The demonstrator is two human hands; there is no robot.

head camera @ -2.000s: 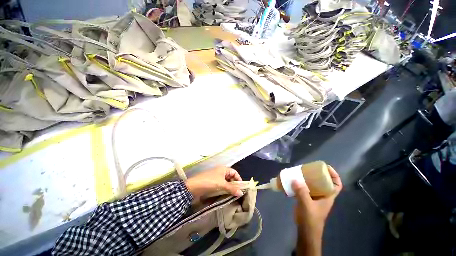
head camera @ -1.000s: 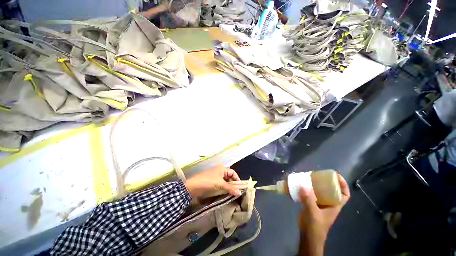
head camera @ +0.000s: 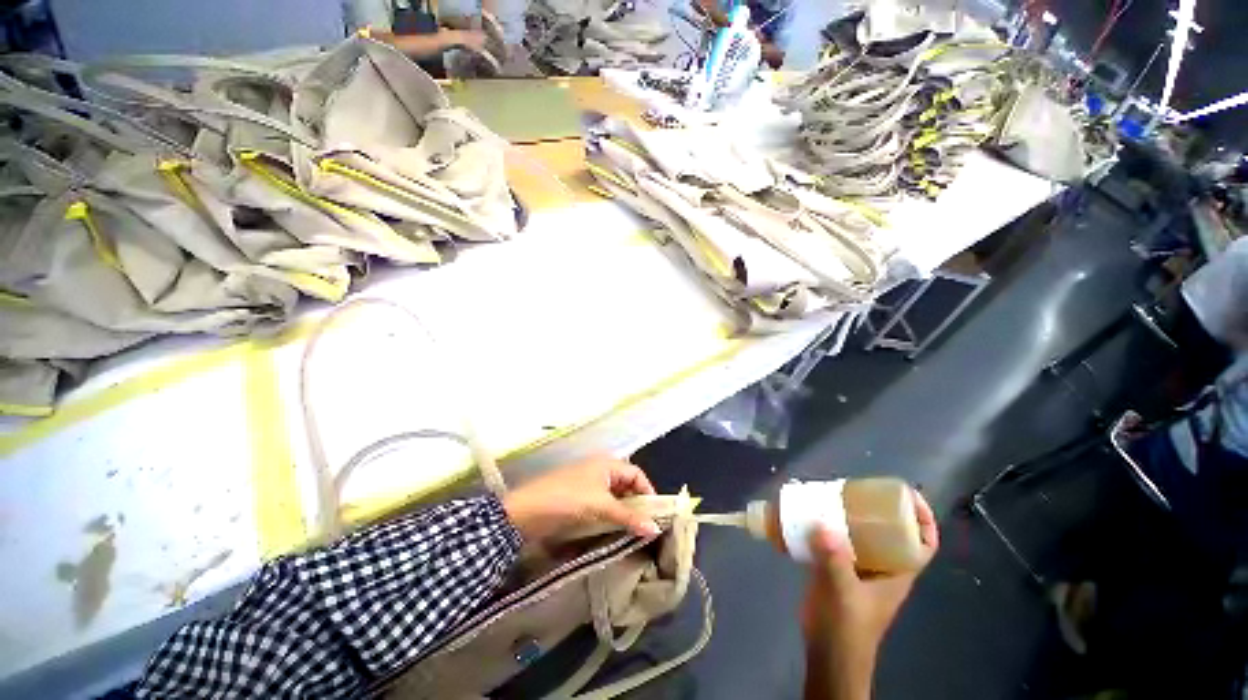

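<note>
My left hand pinches the pale yellow tab at the end of a beige handbag body. The bag lies at the table's near edge, with its zipper line along the opening and its beige handles looped up and down. My right hand is closed around a clear glue bottle with amber contents and a white label band. The bottle lies nearly level, its thin nozzle pointing left with the tip at the tab. I cannot tell if glue is coming out.
A long white-covered table with yellow tape runs across. Beige bags are heaped left, centre and right. Another person's arm shows at the far side. A metal-framed stool stands below the table; a seated person is at right.
The bottle and my right hand moved right, away from the tab, then back left a little. My left hand and the bag stay almost still. Another person's arms moved at the far side.
</note>
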